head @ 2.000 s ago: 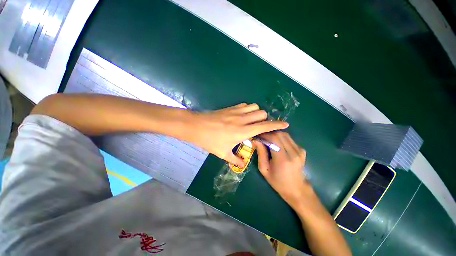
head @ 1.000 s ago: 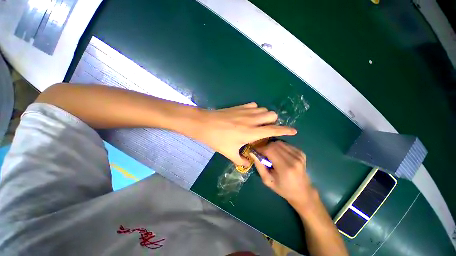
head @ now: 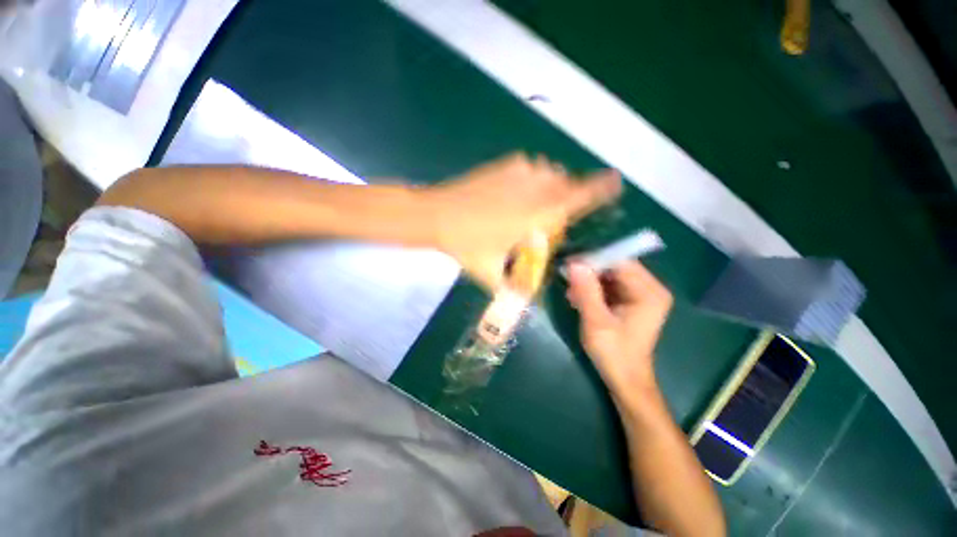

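Note:
My left hand (head: 504,215) is blurred above the bench and holds a yellow plastic part (head: 532,262), partly hidden under the palm. Below it a pale pink-beige holding fixture (head: 504,317) with a dark spot lies on the bench. Clear crinkled tape (head: 472,362) surrounds its near end. My right hand (head: 626,320) is to the right, apart from the left, and pinches a grey-white narrow strip (head: 626,251) between thumb and fingertips.
A lined sheet (head: 325,304) lies under my left forearm. A grey block (head: 787,296) and a smartphone (head: 756,407) are at right. Beyond the whitish rail (head: 630,136), another yellow part (head: 795,26) is on the green belt. Silver-grey strips (head: 115,47) lie on white paper at far left.
My left hand has risen away from the bench with the yellow part, uncovering the fixture. My right hand has moved right, away from the part, with the strip now fully showing. Another yellow part has entered on the belt.

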